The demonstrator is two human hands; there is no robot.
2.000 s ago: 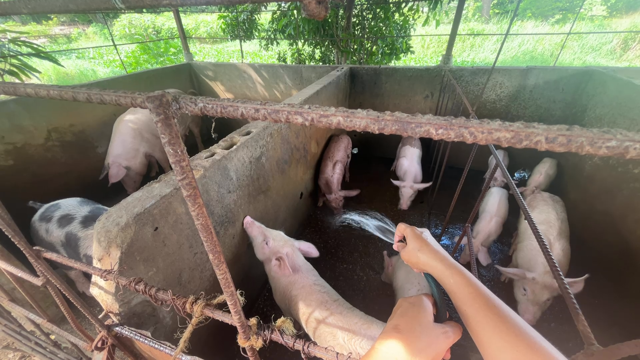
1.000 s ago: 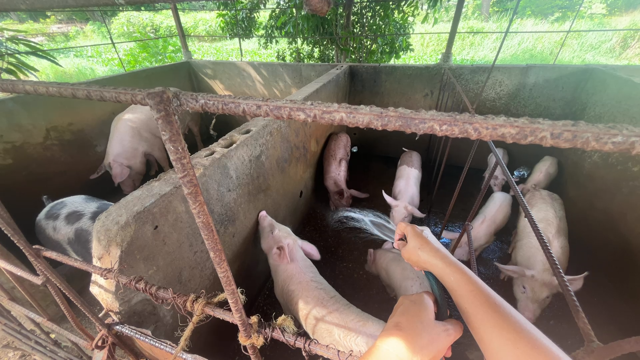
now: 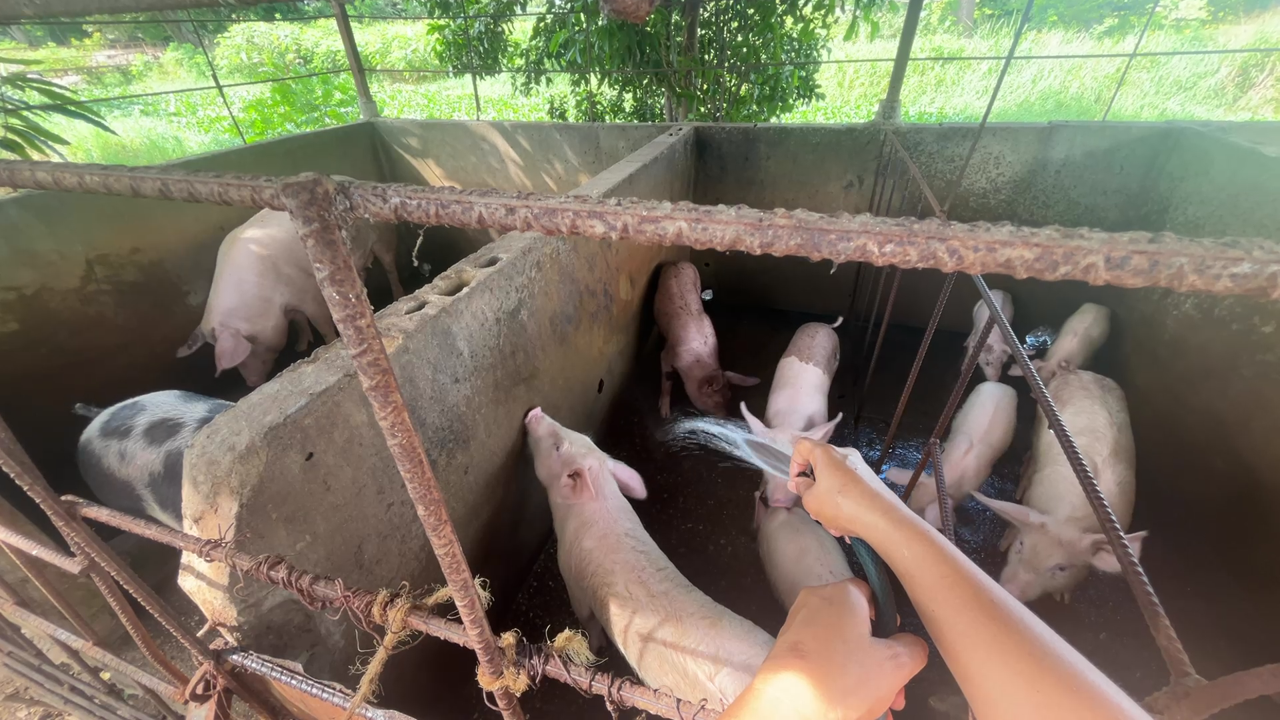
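Note:
A dark green hose is held in both of my hands. My right hand, the farther one, grips it by its mouth, where a spray of water fans out to the left. Lower down, my left hand is closed around the hose. Just left of my hands a large pale pig lifts its snout to the concrete dividing wall. Behind the spray are a wet pinkish pig and a pig with a dirty back. Another pig is partly hidden by my hands.
Rusty rebar rails cross in front of the pens, with slanting bars and a lower rail tied with wire and frayed rope. Several more pigs stand at the right, including a large one. The left pen holds a pale pig and a spotted pig.
The pig with the dirty back has come forward, its head now behind the spray and near the pig by my hands. The large pale pig has shifted left toward the dividing wall. Both hands stay on the hose.

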